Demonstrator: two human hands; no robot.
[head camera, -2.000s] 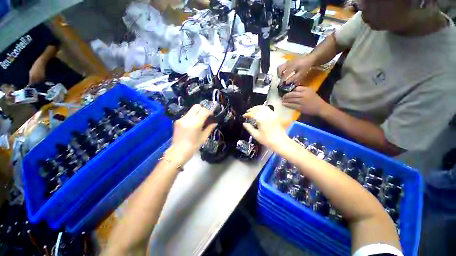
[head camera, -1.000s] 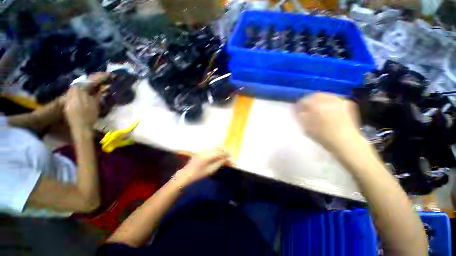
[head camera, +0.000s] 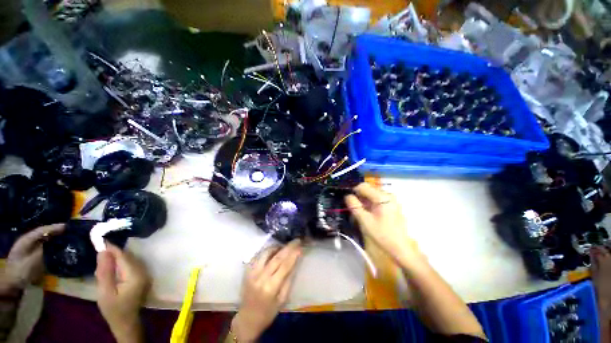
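Observation:
My right hand (head camera: 385, 218) has its fingertips on a black round housing (head camera: 329, 213) with red wires and a white strip sticking out, on the bench (head camera: 191, 238). My left hand (head camera: 266, 285) rests on the bench just left of it, fingers loosely extended, nothing visible in it. A black housing with a small purple-silver disc (head camera: 283, 218) sits just above my left fingertips. Behind it is a housing with a larger shiny silver disc (head camera: 257, 175) and coloured wires.
Stacked blue trays (head camera: 449, 144) of small modules stand at the back right. Black housings (head camera: 539, 221) lie at the right, above another blue tray (head camera: 566, 311). At left, a person's hands (head camera: 120, 285) hold a housing and white piece. A yellow tool (head camera: 186, 308) is at the front edge.
The view has turned left along the bench, away from the housings handled at first. My right hand has come down onto a housing; my left hand has left the taped bench edge.

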